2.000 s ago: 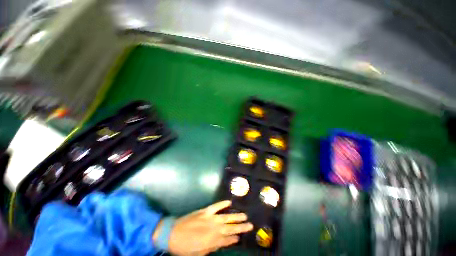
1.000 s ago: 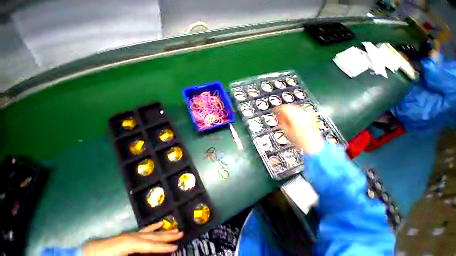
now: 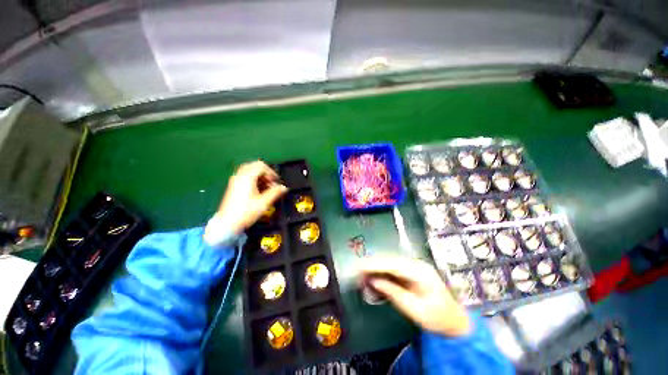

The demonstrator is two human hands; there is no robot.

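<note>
The black pocket tray point(image 3: 291, 256) lies in front of me with gold-centred round housings point(image 3: 308, 233) in its pockets; its top right pocket is empty. My left hand point(image 3: 251, 192) is over the tray's top left pocket, fingertips pinched together; they hide that pocket, and whether they grip a housing cannot be told. My right hand point(image 3: 421, 293), blurred, is right of the tray with a small round disc part point(image 3: 373, 290) between thumb and fingers. The clear blister tray point(image 3: 505, 220) at right holds rows of silver discs.
A blue bin point(image 3: 368, 178) of pink-red wires stands between the trays, with a slim white tool point(image 3: 402, 228) and loose wires point(image 3: 357, 245) below it. A side tray point(image 3: 69, 275) lies at left. White papers point(image 3: 619, 140), another black tray point(image 3: 573, 89) and a red object point(image 3: 626, 277) are at right.
My left hand has moved from the tray's near end to its far left pocket. My right hand has left the blister tray and come left with a disc. The view has swung left.
</note>
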